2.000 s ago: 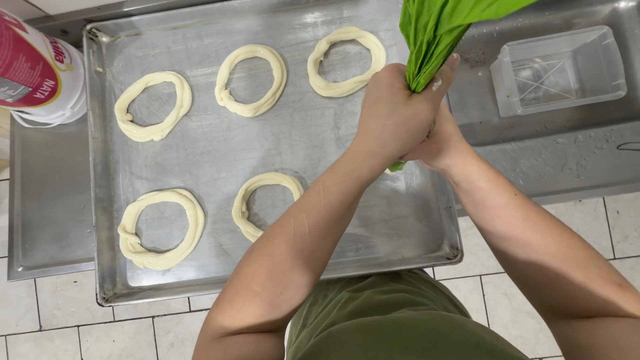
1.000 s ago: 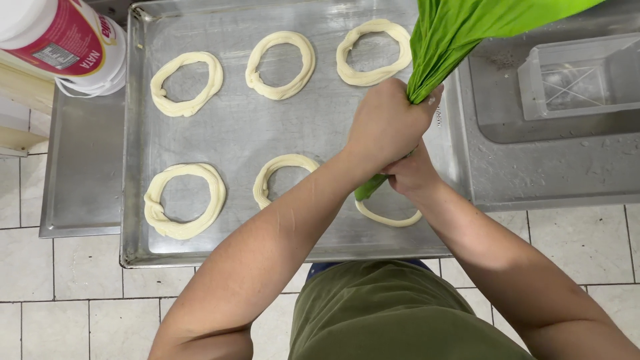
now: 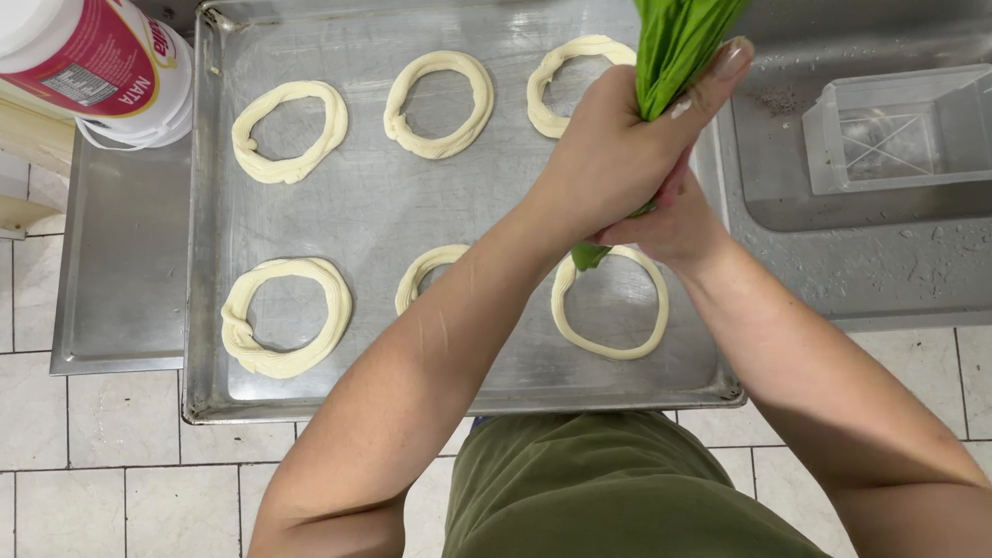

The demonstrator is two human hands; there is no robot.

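Observation:
A green piping bag is gripped by both hands above the right side of a metal baking tray. My left hand closes around its gathered upper part, thumb raised, with a white smear on the skin. Under it, my right hand wraps the lower part of the bag, partly hidden. The bag's tip points down at the upper left of a thin piped ring. Thicker ridged cream-coloured rings lie on the tray, among them one at lower left and one at top centre; my left arm partly covers another.
A white plastic bucket with a red label stands at upper left, beside a steel surface. At right, a clear plastic container lies in a steel sink. Tiled floor shows below the tray.
At the lower right of the tray, a ring that showed only as a partial curve one second ago now shows as a thin loop. Both hands stay on the bag. The view has shifted.

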